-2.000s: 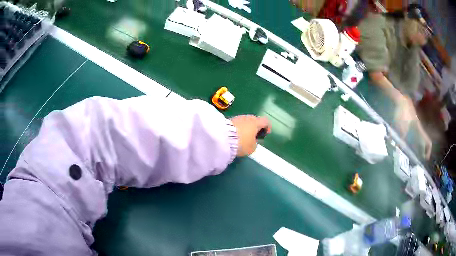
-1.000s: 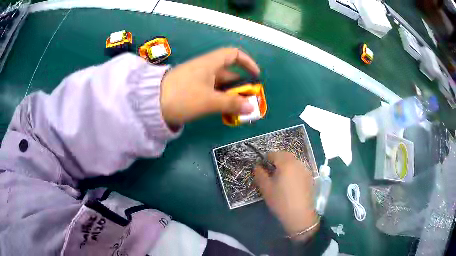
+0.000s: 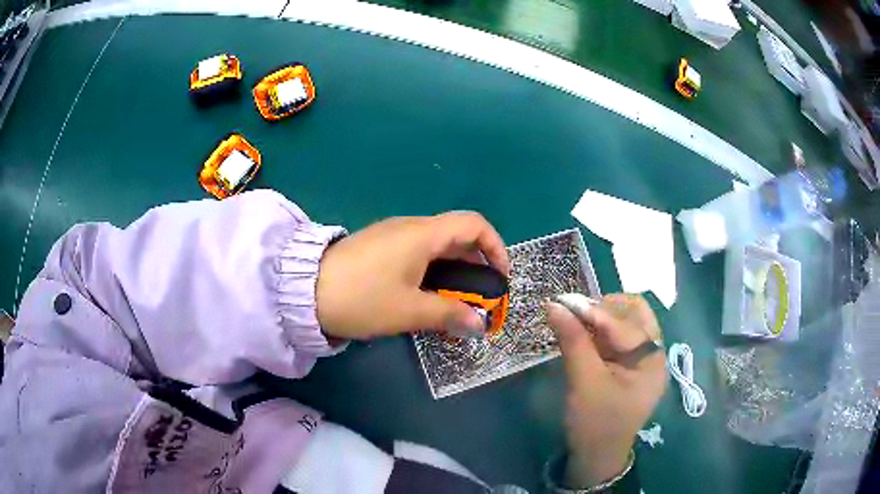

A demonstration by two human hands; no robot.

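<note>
My left hand (image 3: 415, 280) holds an orange-and-black unit (image 3: 473, 289) over the left part of the parts box (image 3: 490, 382). The unit is tilted, its black cover uppermost and its orange rim facing down towards me. Thin silver pins fill the box. My right hand (image 3: 613, 376) is at the box's right edge, closed on the dark metal tweezers (image 3: 637, 354). A white patch shows at its fingertips. The fingers hide part of the tool, and I cannot tell whether it holds a pin.
Three waiting units (image 3: 230, 166) lie at the upper left. A white card (image 3: 637, 246), water bottle (image 3: 772, 203), tape roll (image 3: 775, 299), white cable (image 3: 687, 381) and clear bag (image 3: 762, 396) lie to the right. The conveyor beyond carries another unit (image 3: 687, 79) and white boxes (image 3: 709, 19).
My left hand has lowered the unit towards the box and tilted its black cover up. My right hand has moved right, out of the pins. The squeeze bottle beside the box no longer shows.
</note>
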